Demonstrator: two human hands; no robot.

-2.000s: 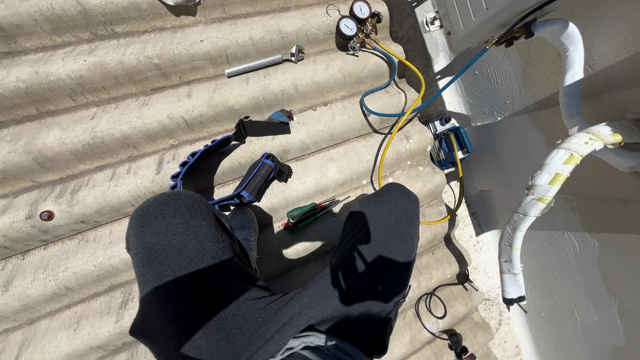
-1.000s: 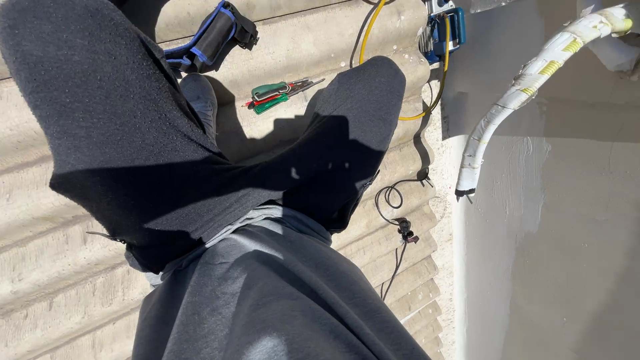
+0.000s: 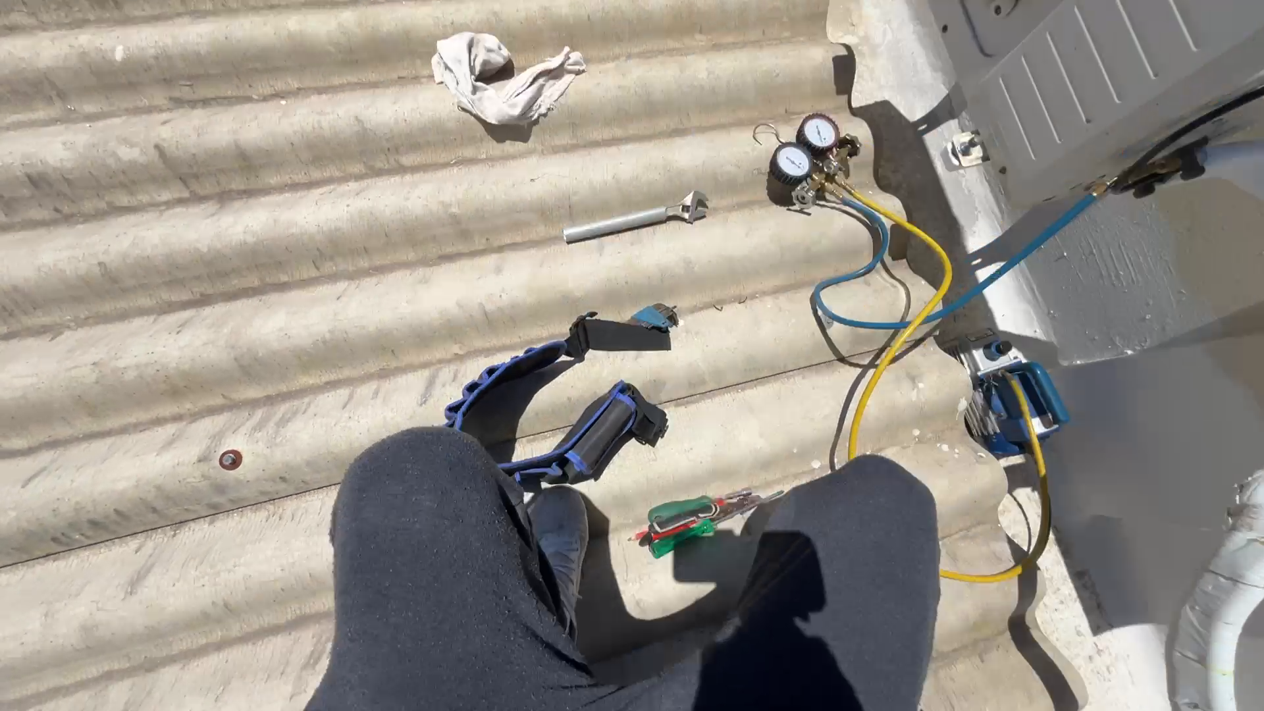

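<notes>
Neither of my hands shows in the head view. Between my bent knees, green-handled screwdrivers (image 3: 681, 523) lie together on the corrugated roof sheet. A black and blue tool belt (image 3: 602, 432) is spread just beyond my left knee. Farther up lies an adjustable wrench (image 3: 637, 223) with a metal handle. At the upper right rests a manifold gauge set (image 3: 805, 158) with two dials. From it run a yellow hose (image 3: 938, 252) and a blue hose (image 3: 869, 324). The yellow hose passes behind my right knee; its other visible end meets a blue vacuum pump (image 3: 1017, 407) at the sheet's edge.
A crumpled white rag (image 3: 504, 84) lies on the ridges at the top. The metal casing of an outdoor air-conditioning unit (image 3: 1096, 89) stands at the upper right, with the blue hose reaching its valve. A wrapped pipe (image 3: 1220, 602) is at the lower right. A roof screw (image 3: 230, 459) sticks up at left.
The view has swung from my lap and shirt up to the roof beyond my knees. No roof object has plainly moved.
</notes>
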